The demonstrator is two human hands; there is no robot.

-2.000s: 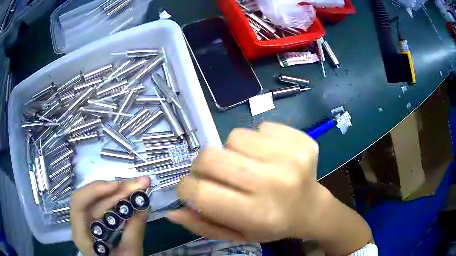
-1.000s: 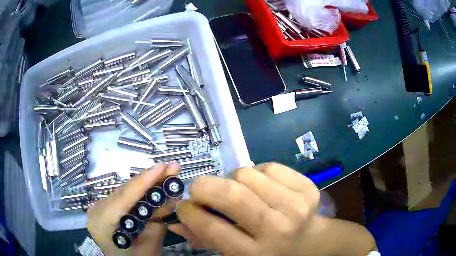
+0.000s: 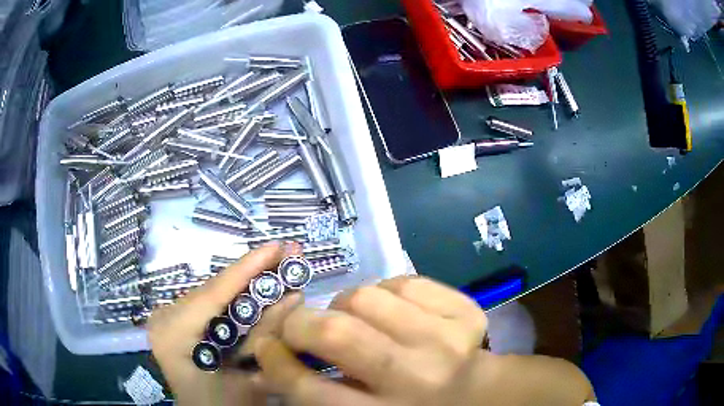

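Observation:
My left hand (image 3: pixel 194 317) holds a row of several cylindrical parts (image 3: pixel 244 310), their round black-rimmed ends facing up. The ends nearest the top of the row look paler than the lower ones. My right hand (image 3: pixel 373 337) is closed around a blue pen-like tool (image 3: pixel 500 287); its barrel sticks out to the right and its dark shaft runs beneath my fingers towards the row. The tip is hidden or blurred. Both hands are over the near edge of the white tray (image 3: pixel 381 222), which holds many silver parts (image 3: pixel 226 194) lying in different directions.
Right of the tray are a smartphone (image 3: pixel 405 99), a paper label (image 3: pixel 458 159), loose silver parts (image 3: pixel 509 127) and whitish scraps (image 3: pixel 493 227). Red bins (image 3: pixel 476 71) stand beyond. A black and yellow tool end (image 3: pixel 679 119) lies far right. A clear box (image 3: pixel 182 24) is behind the tray.
My right hand has come down beside the held row, with the blue tool lower. The upper ends in the row now look paler. The view has shifted, so the tray appears further right.

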